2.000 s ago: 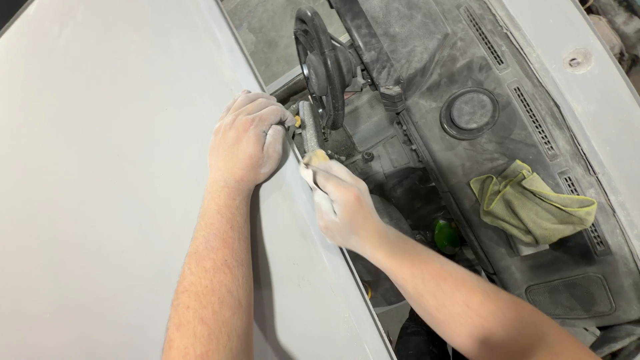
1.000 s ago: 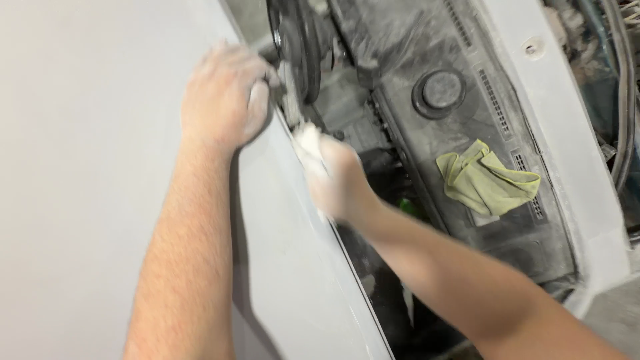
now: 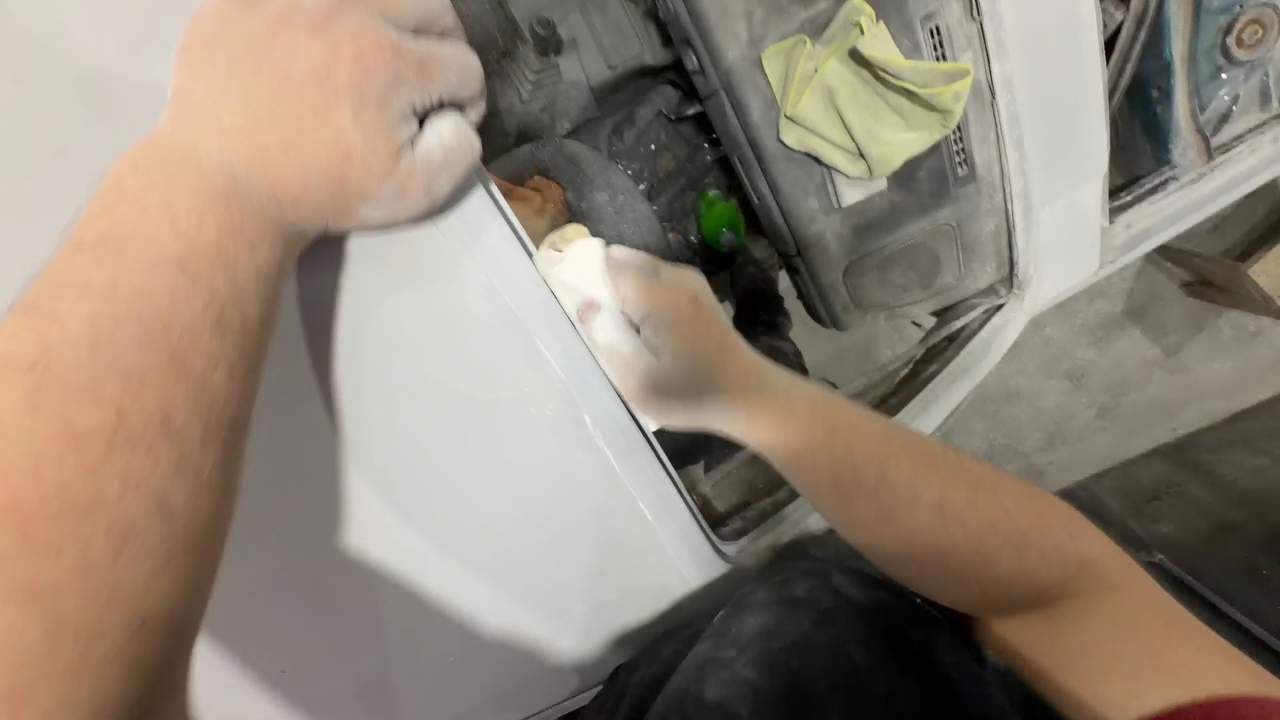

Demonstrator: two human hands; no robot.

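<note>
My left hand (image 3: 330, 115), dusted with pale powder, rests on the light grey car roof panel (image 3: 470, 450) near its edge; the top of the frame cuts off part of its fingers. My right hand (image 3: 680, 335) is closed around a white cloth or paper (image 3: 580, 285) with a yellowish tip. This white piece lies against the roof's edge, beside the windshield opening. Blur hides what is inside its folds.
A yellow-green cloth (image 3: 865, 95) lies on the dusty dashboard (image 3: 900, 270) to the right. Below the opening are a bright green object (image 3: 721, 220) and dark cabin parts. A whitish body pillar (image 3: 1060, 150) stands farther right, with concrete floor beyond.
My right hand has moved along the roof edge, away from the steering wheel, with the white piece still in it. The view has shifted a lot, and the wheel is out of sight.
</note>
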